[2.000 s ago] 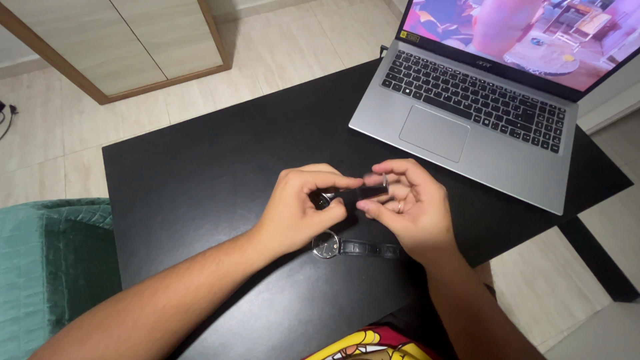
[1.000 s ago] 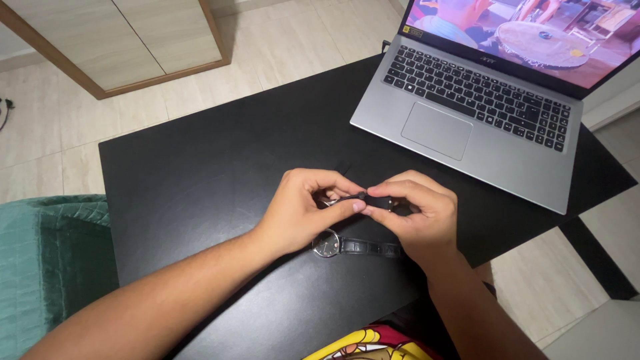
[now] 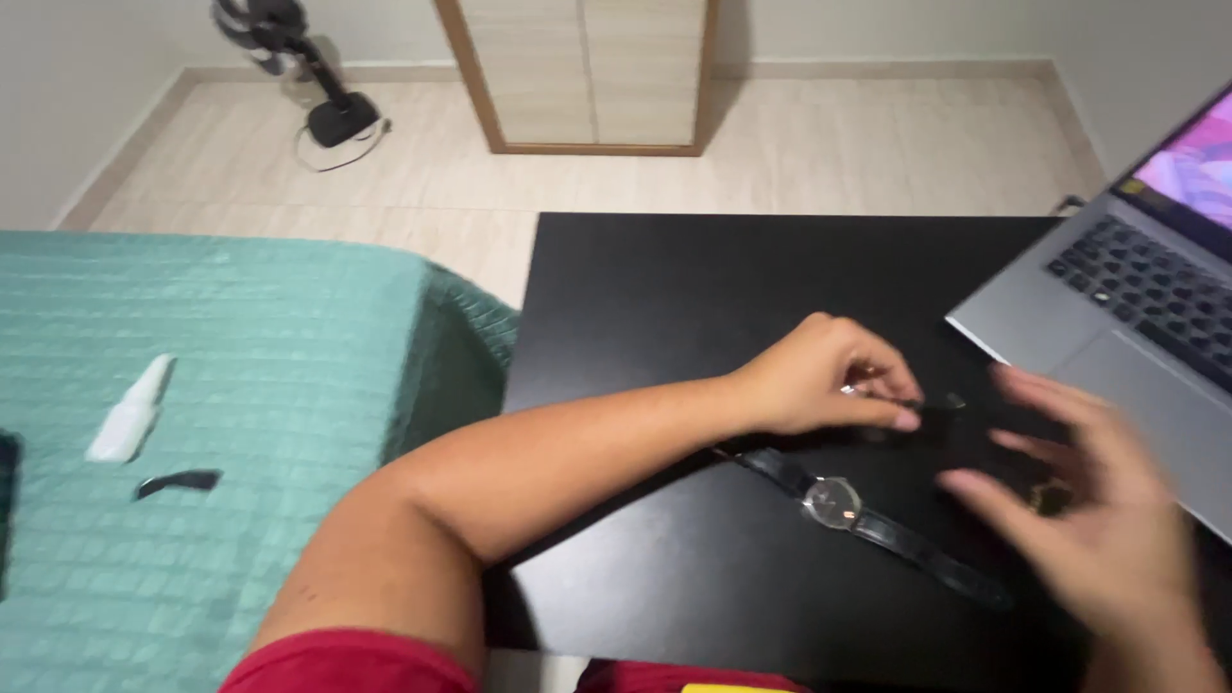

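Observation:
A wristwatch with a round metal case [image 3: 832,503] and a black leather strap lies on the black table top, just below my left hand. My left hand [image 3: 835,377] is over the table with thumb and index finger together on a small, dark, thin item [image 3: 938,404]; blur hides what it is. Something small and shiny shows inside the curled fingers. My right hand [image 3: 1097,481] is blurred to the right of the watch, thumb and fingers apart, with a gold-coloured ring or similar item [image 3: 1049,497] at its fingers.
An open laptop [image 3: 1145,385] stands at the table's right, close to my right hand. Left of the table, a green quilted cover [image 3: 289,318] bears a white bottle [image 3: 130,414] and a small dark curved item [image 3: 179,482]. A black fan [image 3: 337,115] and a cabinet [image 3: 597,77] stand beyond.
My hands, together over the table in the earlier frames, are now apart, and my right hand has let go of the small dark item. The view has swung left.

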